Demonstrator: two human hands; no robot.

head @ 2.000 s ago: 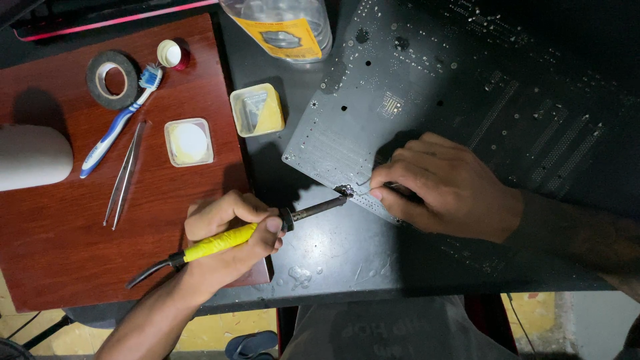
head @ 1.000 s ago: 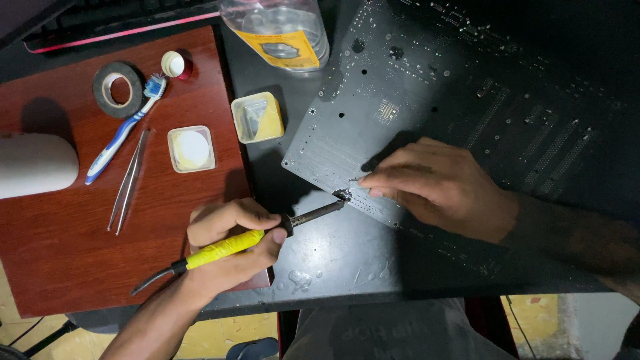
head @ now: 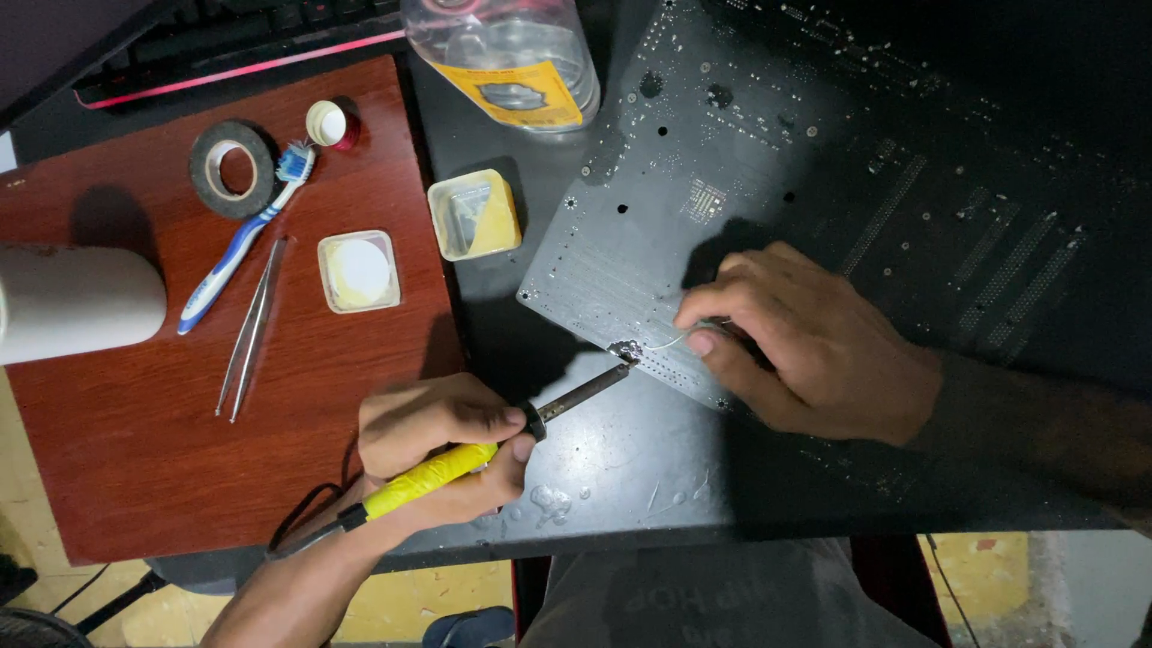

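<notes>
A dark motherboard (head: 666, 243) lies with its solder side up on the black desk. My left hand (head: 441, 450) is closed around the yellow-wrapped handle of a soldering iron (head: 585, 396), whose tip is at a dark, shiny cluster of joints (head: 625, 349) near the board's lower edge. Between the thumb and forefinger of my right hand (head: 801, 346) is a thin solder wire (head: 668, 343), its free end close to the iron's tip. My right palm hides part of the board.
On a reddish-brown wooden board (head: 135, 459) are metal tweezers (head: 251, 333), a toothbrush (head: 236, 255), black tape (head: 202, 171), a small cap (head: 327, 123), a square lid (head: 389, 270) and a white cylinder (head: 81, 301). Beside it stand a small plastic tub (head: 436, 202) and a clear bottle (head: 504, 54).
More of the solder wire shows between my right fingers and the joints than before. The iron stays in my left hand with its tip at the board's lower edge.
</notes>
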